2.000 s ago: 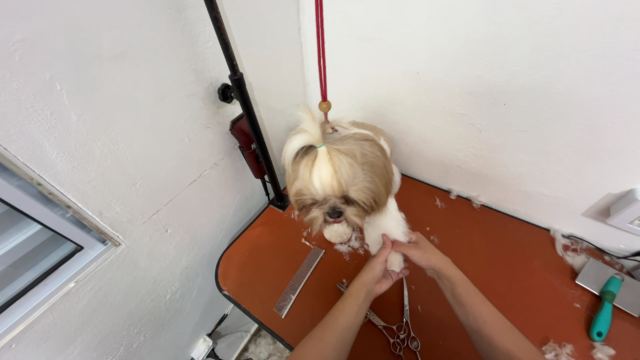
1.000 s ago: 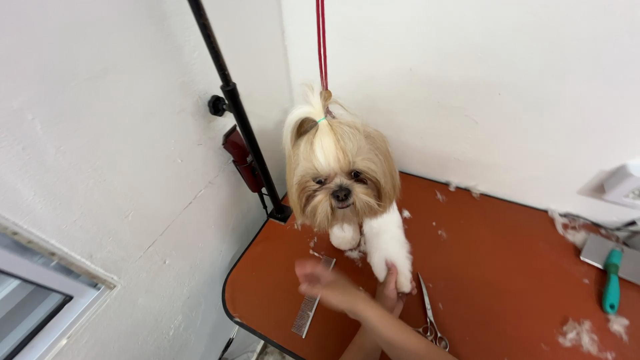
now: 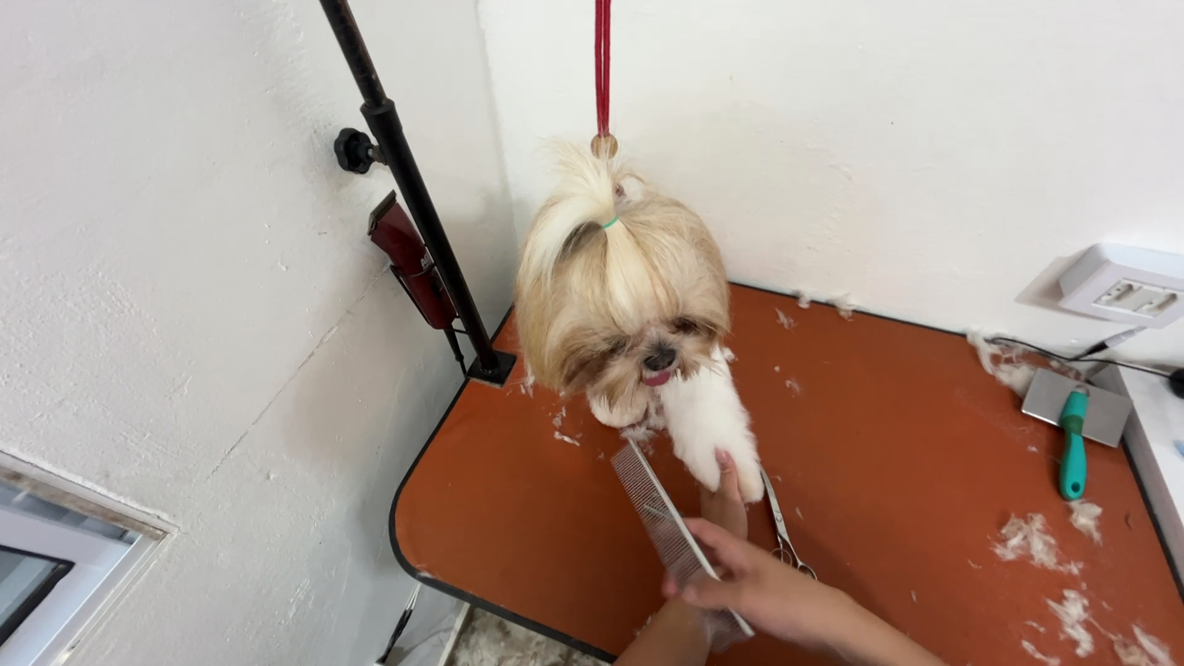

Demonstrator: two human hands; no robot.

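Observation:
A small long-haired dog (image 3: 638, 277), tan and white with a topknot in a green band, is on the brown grooming table, its tongue tip showing. My left hand (image 3: 728, 495) holds its white front paw (image 3: 735, 467) from below, a finger or thumb along the fur. A metal grooming comb (image 3: 661, 518) is in my right hand (image 3: 740, 578), tilted in front of the dog, its upper end near the chest and clear of the paw. My right hand partly covers the left forearm. Grooming scissors (image 3: 779, 523) lie beside the paw, partly hidden by my right hand.
A black grooming post (image 3: 421, 194) with red clippers (image 3: 414, 259) stands at the table's left corner. A red cord (image 3: 603, 74) hangs above the dog. On the right lie a slicker brush with a teal handle (image 3: 1073, 453) and fur clumps (image 3: 1036, 541). White walls border the table.
The comb lay on the table in both earlier frames; my right hand now holds it. Two seconds ago both hands were at the paw. The dog's head has lowered since one second ago.

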